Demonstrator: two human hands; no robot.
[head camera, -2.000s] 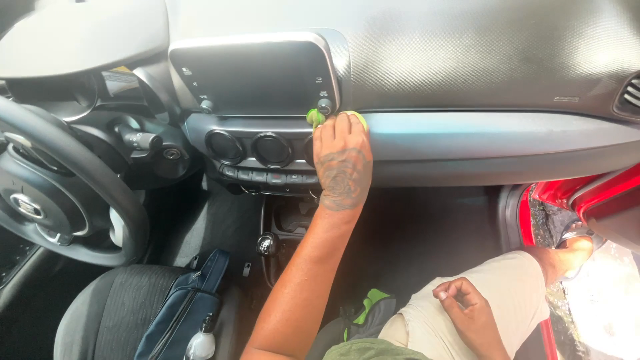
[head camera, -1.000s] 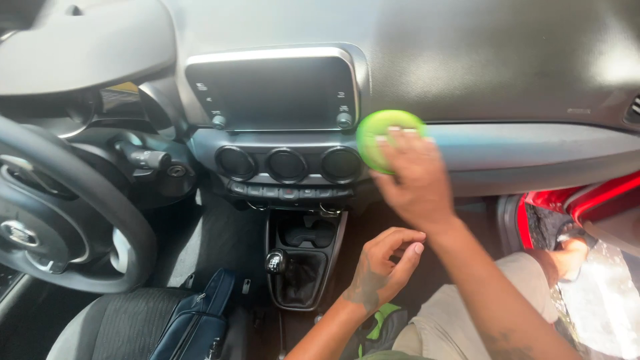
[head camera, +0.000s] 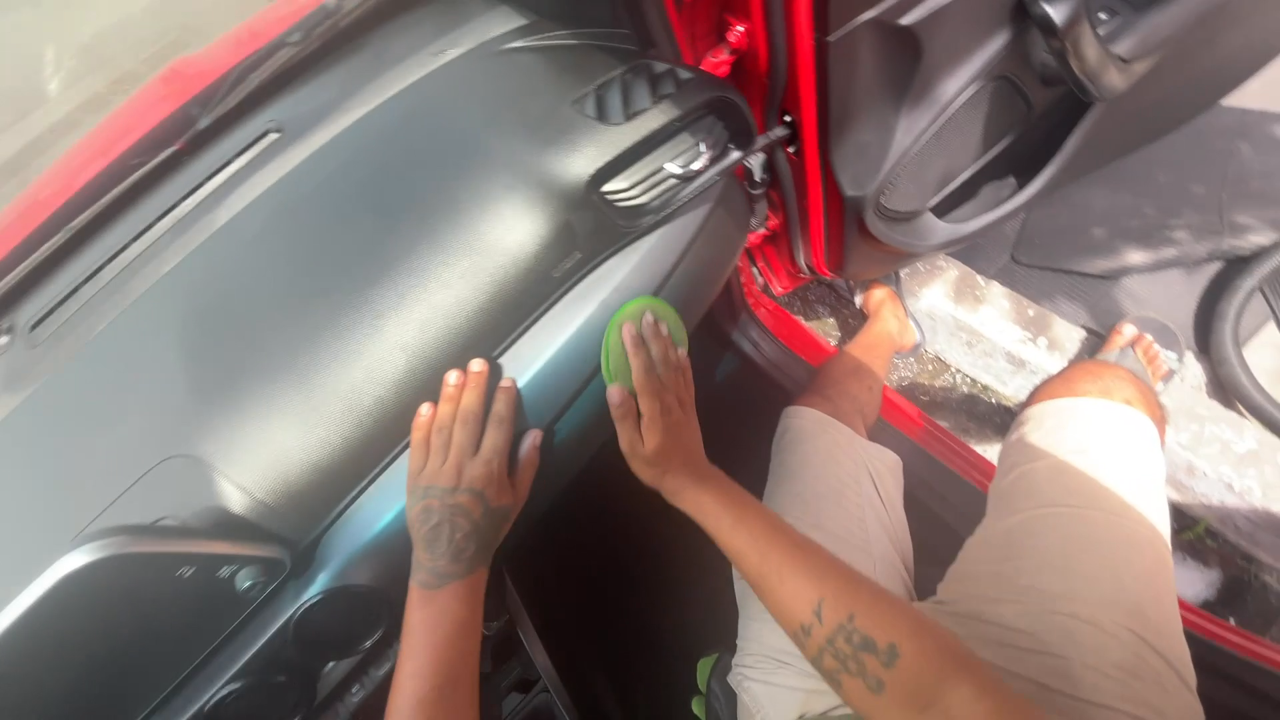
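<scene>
My right hand (head camera: 655, 400) presses a round green applicator pad (head camera: 615, 345) against the glossy dashboard trim strip (head camera: 560, 350), near its outer end. The pad lies under my fingers, which cover part of it. To the left, my left hand (head camera: 460, 480) rests flat with fingers spread, on the edge of the textured black dashboard top (head camera: 330, 270) and the trim strip. Nothing shows in my left hand; its palm is hidden.
A side air vent (head camera: 660, 170) sits at the dashboard's outer end. The red-framed door (head camera: 930, 150) stands open at right. The display screen (head camera: 150, 630) is at lower left, beside round control knobs (head camera: 340, 620). My legs reach over the red door sill (head camera: 940, 435).
The view has swung right toward the open door. My right hand has moved the green pad along the trim, away from the screen. My left hand has come up onto the dashboard.
</scene>
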